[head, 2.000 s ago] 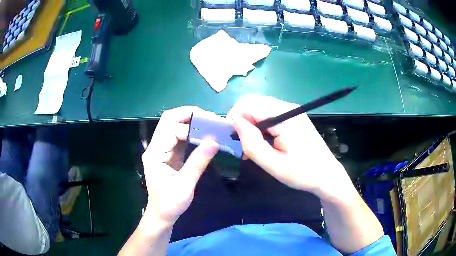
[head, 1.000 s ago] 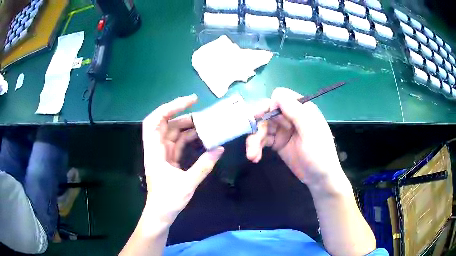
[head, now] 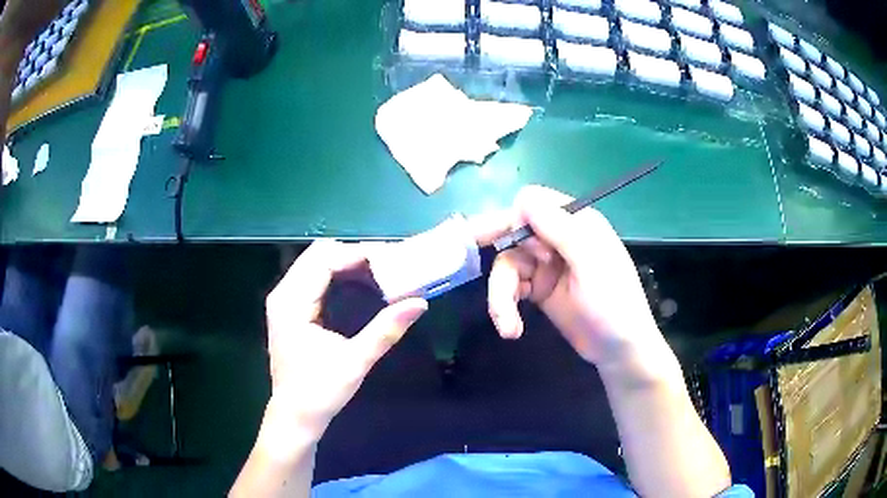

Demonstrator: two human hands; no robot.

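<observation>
A white plastic-cased unit (head: 425, 261) is held in front of the bench edge, tilted, with a greyer side and a small slot facing down to the right. My left hand (head: 326, 331) grips its left end, thumb below. My right hand (head: 574, 272) holds a thin black stick (head: 615, 188) like a pen, one end pointing up and right, the other close to the unit's right end. My right fingertips are at the unit's upper right corner; whether they touch it is hard to tell.
A crumpled white cloth (head: 447, 131) lies on the green bench (head: 292, 146). Behind it are clear trays (head: 593, 95) of white-topped units. At left are a black heat gun (head: 201, 107), a white strip (head: 119, 146) and a yellow-orange board (head: 73, 88). A seated person's leg (head: 88, 340) shows lower left.
The unit has turned from its broad face showing to its slotted side showing. My right hand has shifted the stick from across the unit to beside its right end.
</observation>
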